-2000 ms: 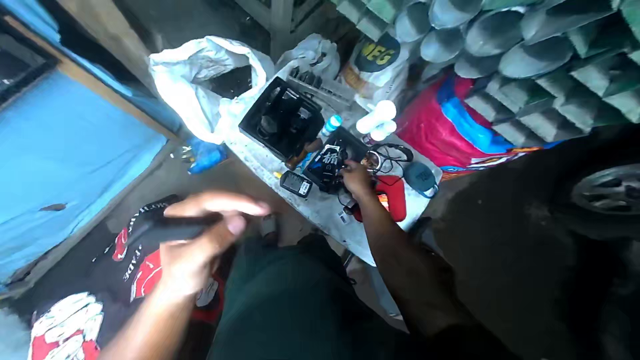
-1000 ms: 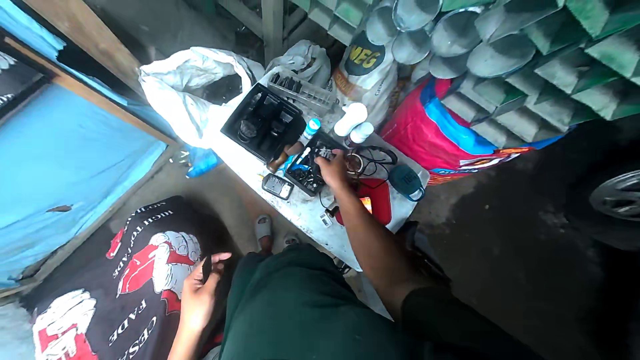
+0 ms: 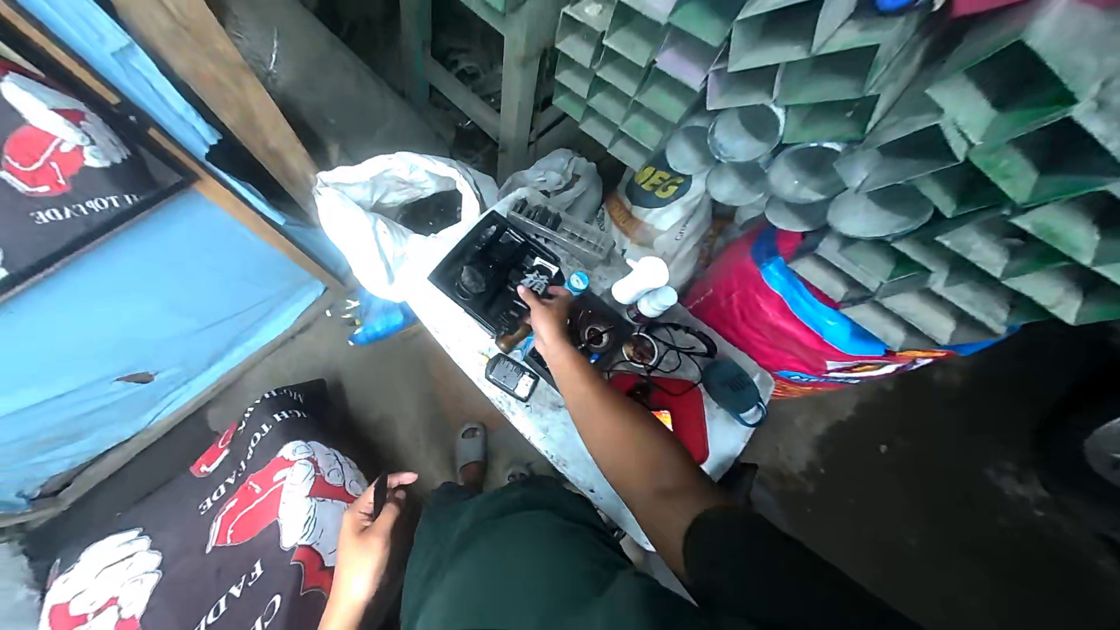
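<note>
Low at the left, over the dark printed fabric, my left hand is closed around a slim black object that I cannot name. My right hand reaches over the narrow table, its fingers at a small dark item with white markings above the right edge of an open black case. Whether the fingers grip that item is not clear. Beside the hand are a blue-capped container and a dark tray. A phone-like device lies at the table's near edge.
A clear compartment box, white bottles, black cables, a red flat object and a teal round object crowd the table. Around it stand a white sack, a pink sack and stacked metal ducts.
My right hand has moved from the dark tray to the right edge of the black case. My left hand, raised and blurred two seconds ago, is lower, still with the black object.
</note>
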